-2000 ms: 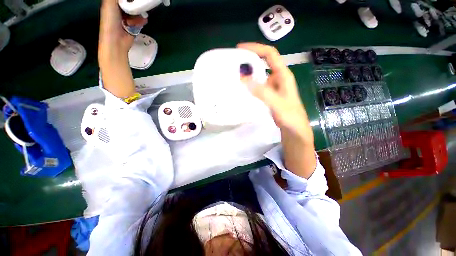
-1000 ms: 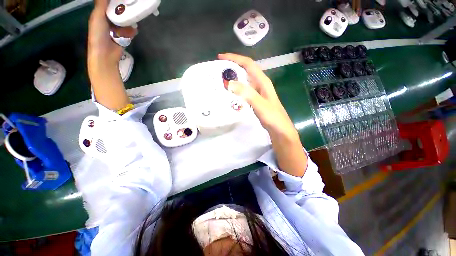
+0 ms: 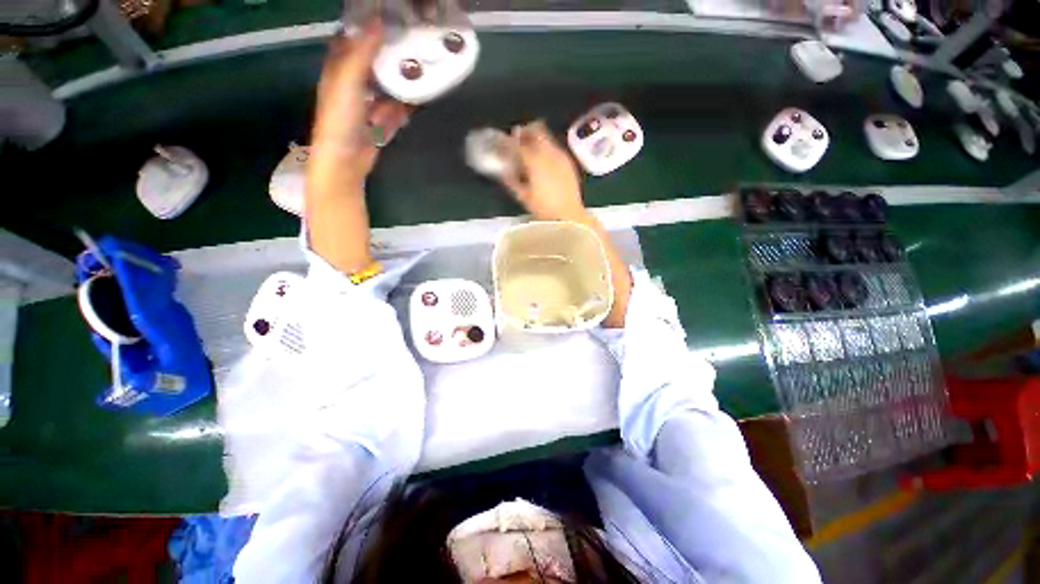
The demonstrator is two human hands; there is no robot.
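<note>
My left hand (image 3: 363, 97) is raised at the top left, shut on a white electronic unit (image 3: 437, 71) whose face shows dark round parts. My right hand (image 3: 545, 171) reaches over the green belt, with a blurred pale thing (image 3: 493, 153) at its fingertips; what it is cannot be told. The open cream tub (image 3: 547, 283) stands on the white sheet below the right hand, partly over the forearm, with small bits inside. Beside it a white unit (image 3: 452, 322) lies face up with its grille and a black round part showing. Another unit (image 3: 274, 314) is partly hidden by the left sleeve.
A clear blister tray (image 3: 850, 359) with rows of black round parts (image 3: 804, 291) lies at the right. A blue tape dispenser (image 3: 154, 325) stands at the left. Several white units (image 3: 795, 139) lie on the belt (image 3: 684, 126). A red stool (image 3: 986, 428) is at the lower right.
The large-looking white unit under my right hand has left the spot over the tub, which now shows open. My right hand has moved forward. The view has shifted; the left hand's unit appears further right.
</note>
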